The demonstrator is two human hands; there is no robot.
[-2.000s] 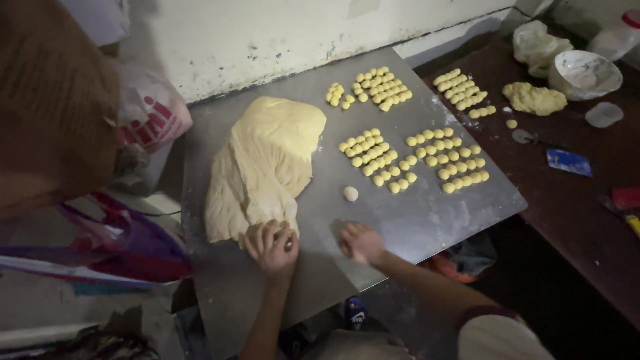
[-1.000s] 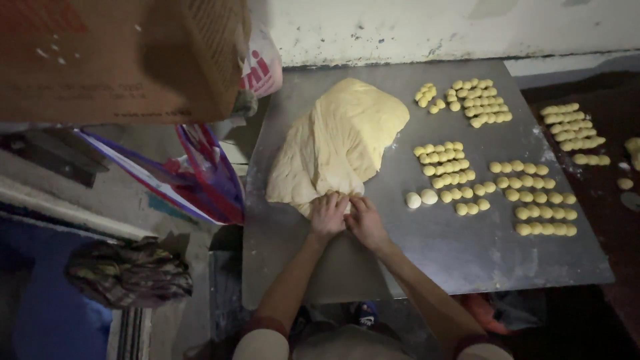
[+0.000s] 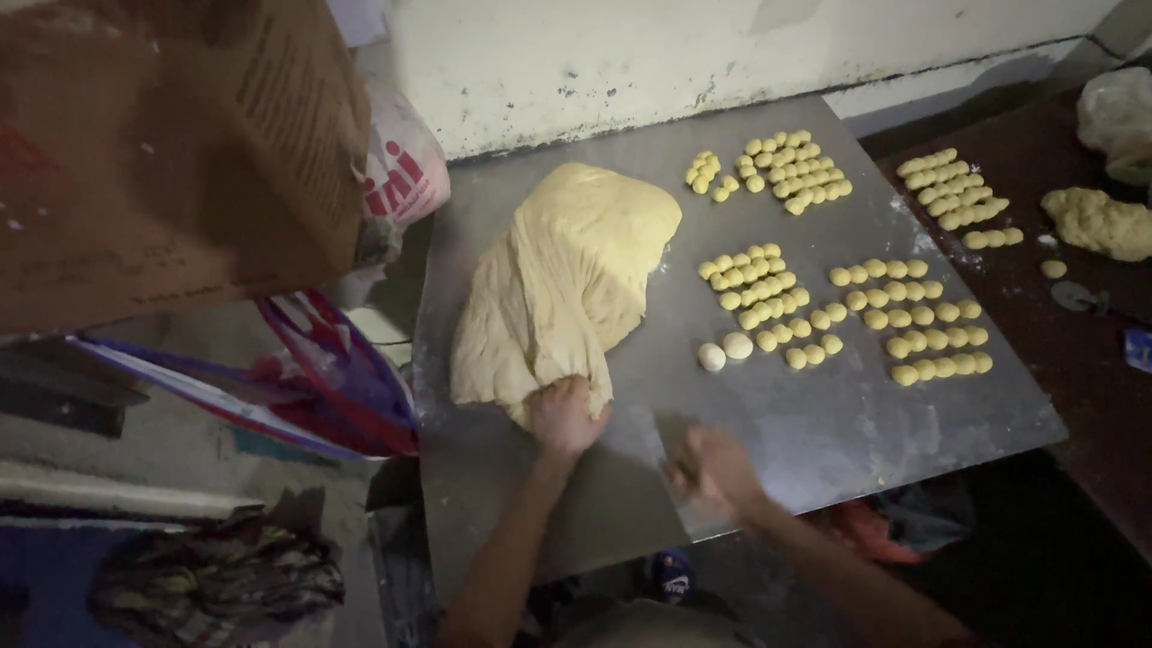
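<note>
A large mass of pale yellow dough (image 3: 576, 270) lies on the left half of the grey metal tabletop (image 3: 765, 432). My left hand (image 3: 569, 416) grips the near end of this dough. To the right of it, my right hand (image 3: 715, 472) is low over the tabletop, fingers curled and blurred; whether it holds a piece is hidden. Two whitish dough balls (image 3: 724, 352) sit together beyond my right hand. Rows of small yellow dough balls (image 3: 927, 315) stand at the right of the tabletop, with other rows (image 3: 796, 171) toward the wall.
A cardboard box (image 3: 171, 162) and a plastic bag with red print (image 3: 405, 175) are at the upper left. A striped bag (image 3: 360, 387) hangs below them. On the dark table (image 3: 1026, 297) at the right are more dough rows and a dough lump (image 3: 1098, 220). The wall (image 3: 648, 63) borders the far edge.
One whitish ball stood beside the rows two seconds ago; two stand there now. My right hand, at the dough beside my left hand a second ago, has moved off to the right. The view has shifted.
</note>
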